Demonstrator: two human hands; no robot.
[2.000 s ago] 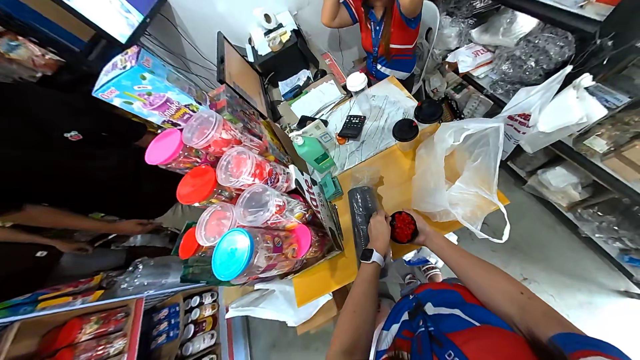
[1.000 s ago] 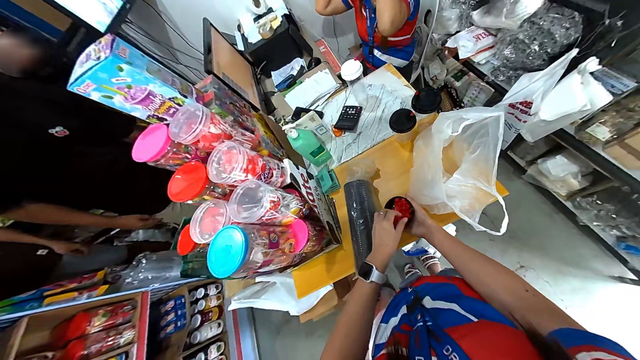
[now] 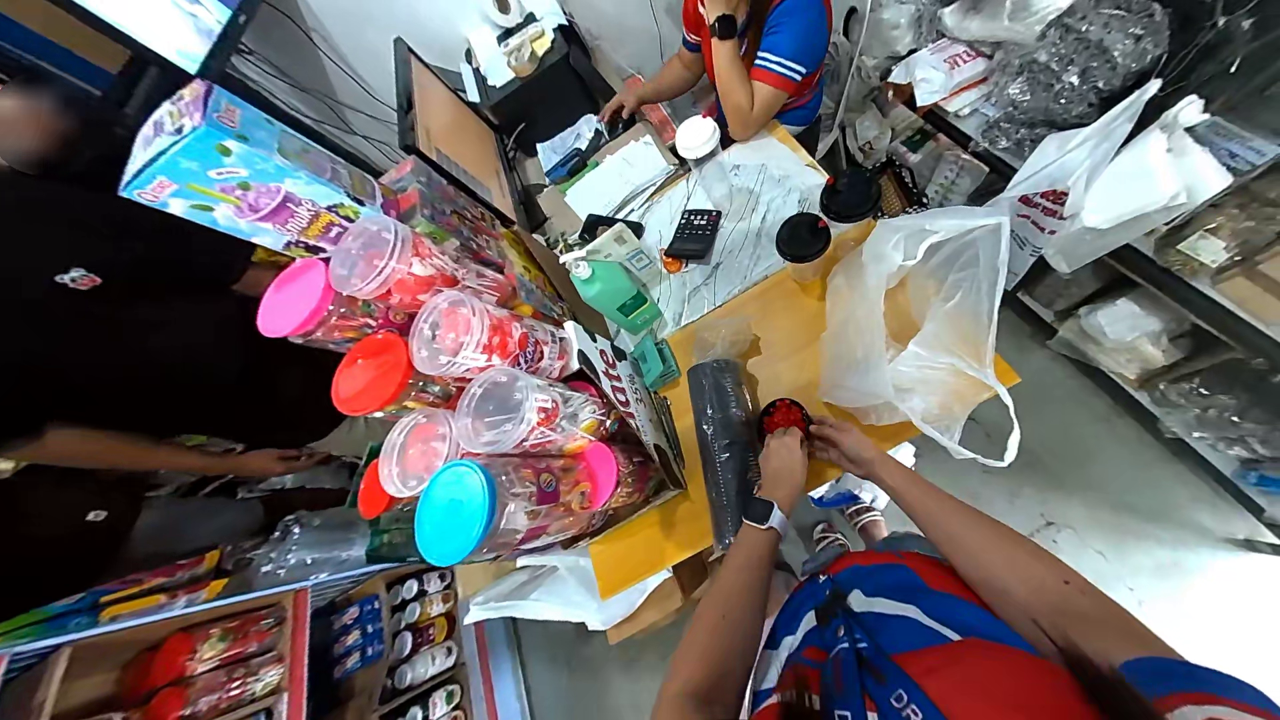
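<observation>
A small round black container with red contents (image 3: 785,418) stands at the near edge of the yellow table. My left hand (image 3: 784,462), with a watch at its wrist, has its fingertips in or over the red contents. My right hand (image 3: 842,446) grips the container's right side. Just left of it lies a roll of black plastic (image 3: 724,440). A translucent plastic bag (image 3: 905,320) stands open on the right part of the table. Whether anything is pinched in my left fingers cannot be seen.
Candy jars (image 3: 455,510) crowd the left side beside a green pump bottle (image 3: 615,295). Lidded cups (image 3: 803,240) and a calculator (image 3: 694,234) are on the far part. A person (image 3: 760,70) sits across; others in black stand left. Shelves with plastic packs (image 3: 1130,340) line the right.
My left hand has moved from the side of the container and the black roll to over the red contents. The seated person's arm has come down onto the desk.
</observation>
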